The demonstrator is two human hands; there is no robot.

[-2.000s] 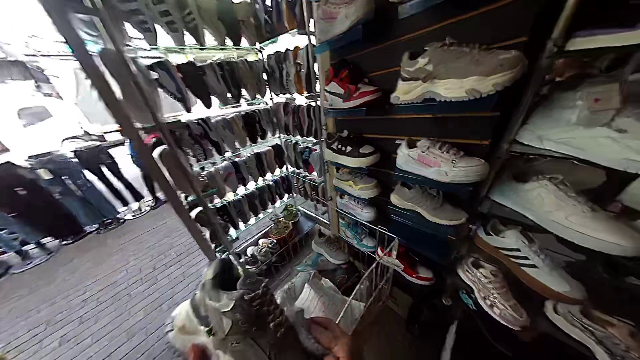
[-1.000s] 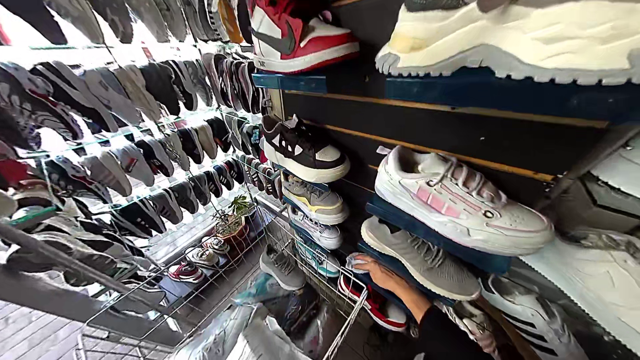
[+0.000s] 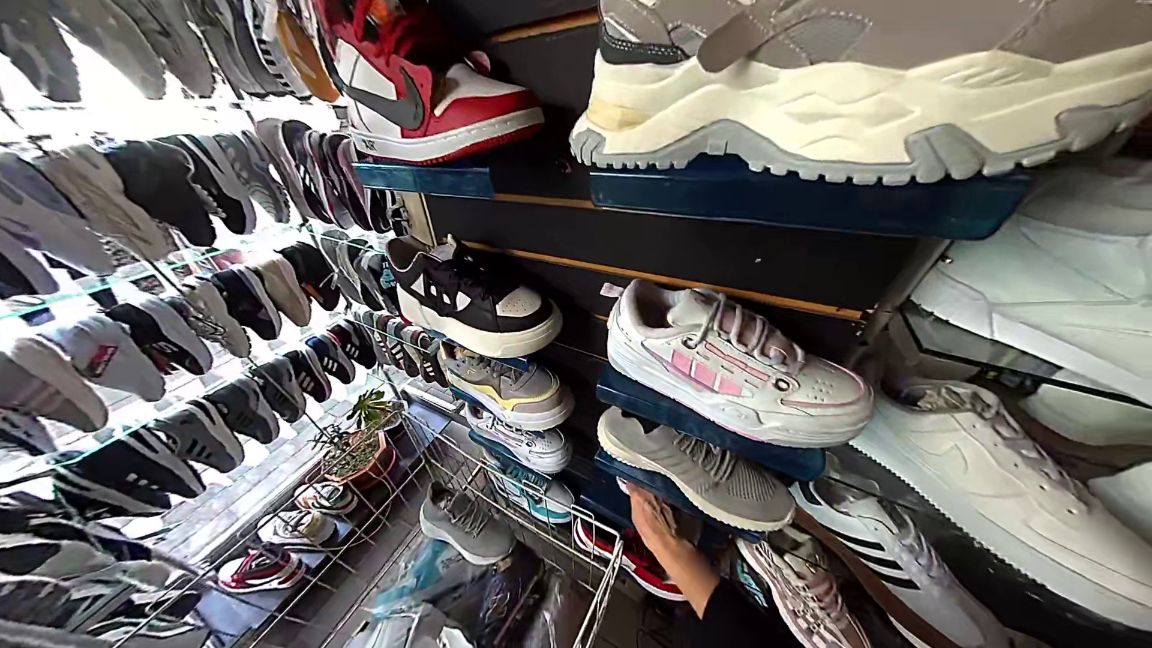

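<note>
My right hand (image 3: 661, 531), in a dark sleeve, reaches in from the lower right. Its fingers are at the underside of the blue shelf bracket that carries a grey knit sneaker (image 3: 697, 468); whether they grip anything cannot be told. Above that sneaker sits a white and pink sneaker (image 3: 738, 369) on another blue bracket (image 3: 711, 427). A red and white sneaker (image 3: 643, 567) lies just left of and below the hand, partly behind the wire basket's edge. My left hand is out of view.
A wire basket (image 3: 585, 549) holds a grey sneaker (image 3: 463, 522) and plastic-wrapped items. Shoes line glass shelves (image 3: 180, 261) at left. A potted plant (image 3: 360, 450) stands beyond the basket. A chunky sneaker (image 3: 846, 99) juts out at upper right, and white shoes (image 3: 1008, 504) crowd the right side.
The view has moved much closer to the wall of shoes. My right hand, low over the basket two seconds ago, is now up under the grey knit sneaker's bracket.
</note>
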